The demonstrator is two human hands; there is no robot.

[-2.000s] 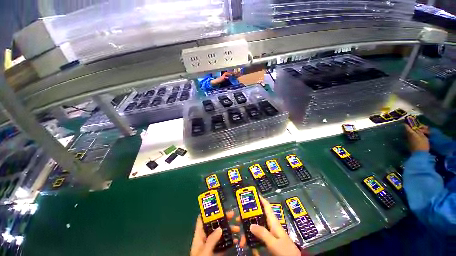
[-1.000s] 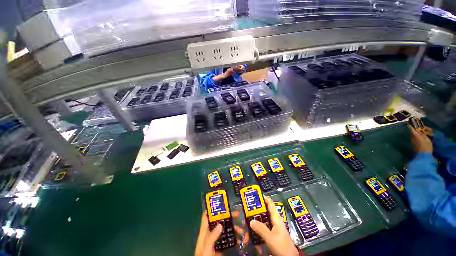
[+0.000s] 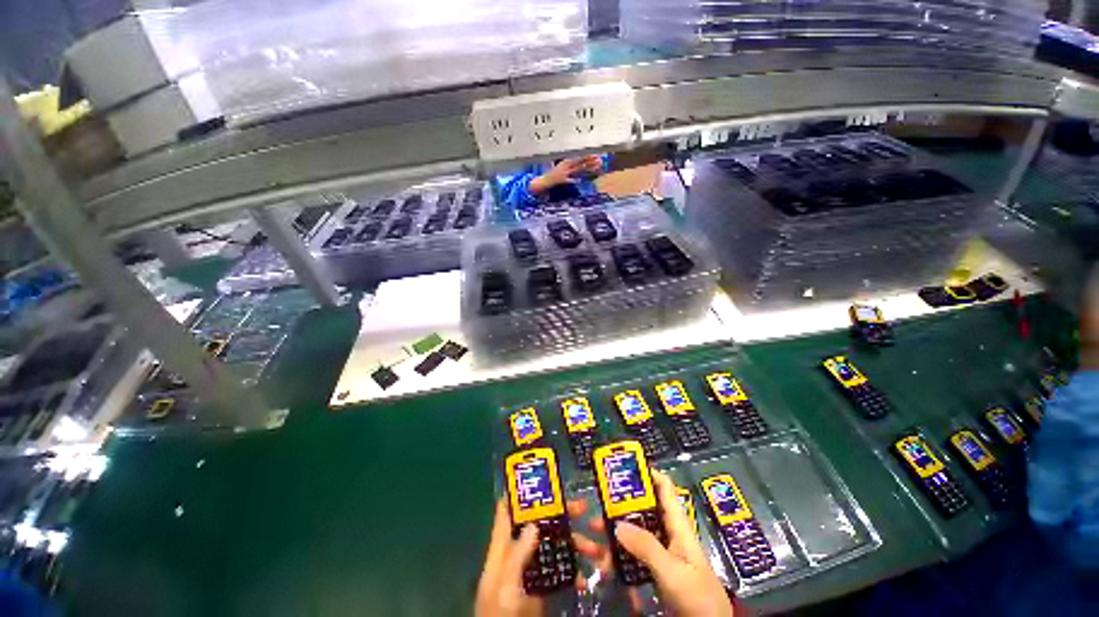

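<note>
My left hand point(image 3: 511, 566) holds a yellow-framed keypad phone point(image 3: 533, 485) upright, screen lit, thumb on its keys. My right hand point(image 3: 675, 557) holds a second such phone point(image 3: 624, 477) beside it, thumb at its keypad. The two phones are apart, above a clear blister tray point(image 3: 832, 552). The tray's far row holds several lit phones. In its near row a lit phone point(image 3: 738, 526) lies right of my hand, and another is mostly hidden behind my right hand. Pockets at the near row's right end are empty.
Clear tray stacks with black units point(image 3: 579, 289) stand behind, on a white strip point(image 3: 416, 316) with small green and black pieces. A metal shelf with a power strip point(image 3: 552, 121) crosses above. A coworker's blue sleeve point(image 3: 1065, 452) is at right beside another phone tray point(image 3: 880, 440).
The view has shifted slightly, so the bench appears further right. Both phones stay in my hands. The right coworker's arm has moved toward the frame's edge, uncovering more phones.
</note>
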